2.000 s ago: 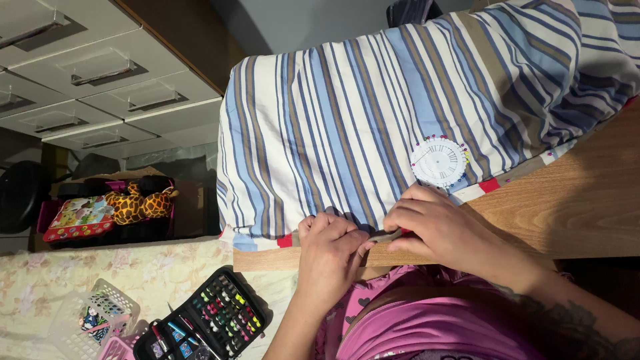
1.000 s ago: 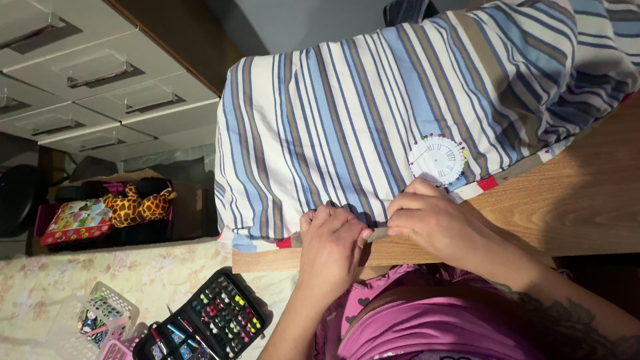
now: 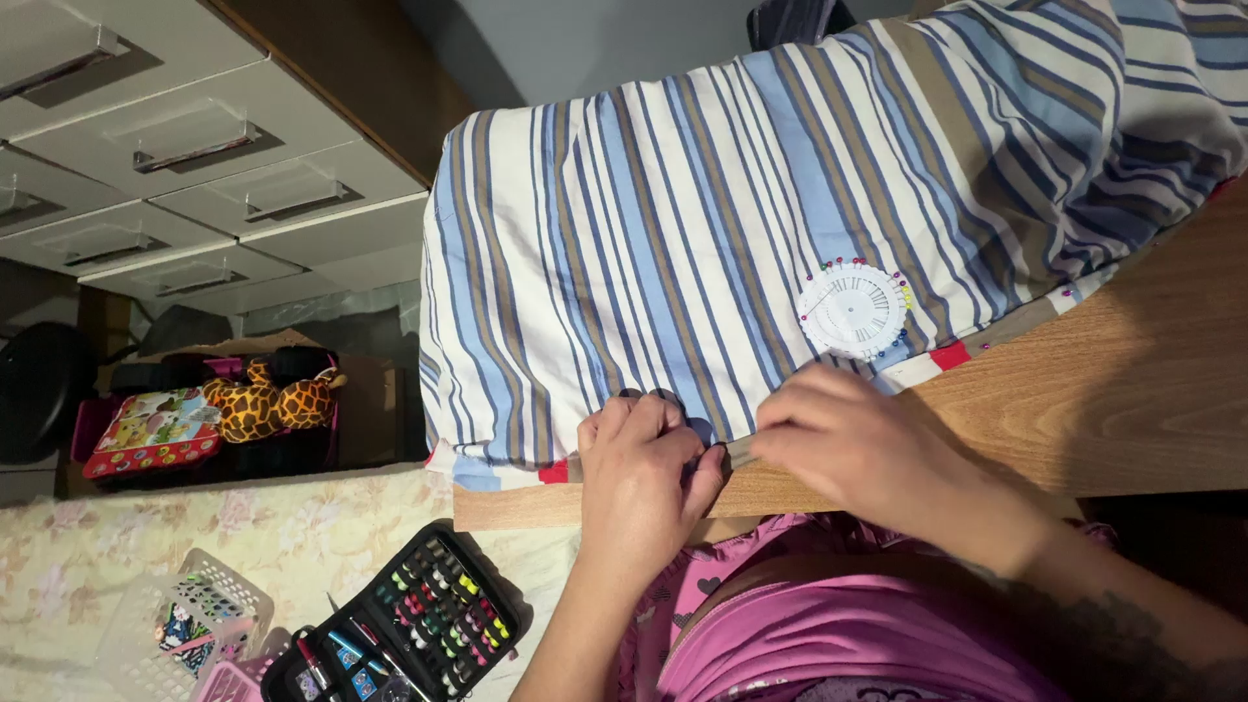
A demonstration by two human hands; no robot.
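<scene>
A striped blue, white and brown fabric (image 3: 682, 253) lies over a wooden table (image 3: 1092, 390), its near edge folded into a narrow hem with red and light parts. My left hand (image 3: 648, 478) pinches that hem between thumb and fingers near the table's front edge. Just right of it, my right hand (image 3: 829, 434) is at the same hem, fingertips together and slightly blurred; whether it grips the cloth is unclear. A round white pin wheel (image 3: 853, 308) with coloured pin heads rests on the fabric above my right hand. Several pins sit along the hem farther right.
An open black sewing kit (image 3: 444, 604) with thread spools lies at lower left on a floral cloth (image 3: 224, 512), beside a plastic basket (image 3: 219, 604). Farther left are a box with a giraffe-patterned toy (image 3: 258, 405) and a white drawer unit (image 3: 224, 136).
My right hand has shifted slightly away from my left along the hem, and its fingers have changed position. My left hand stays at about the same part of the fabric.
</scene>
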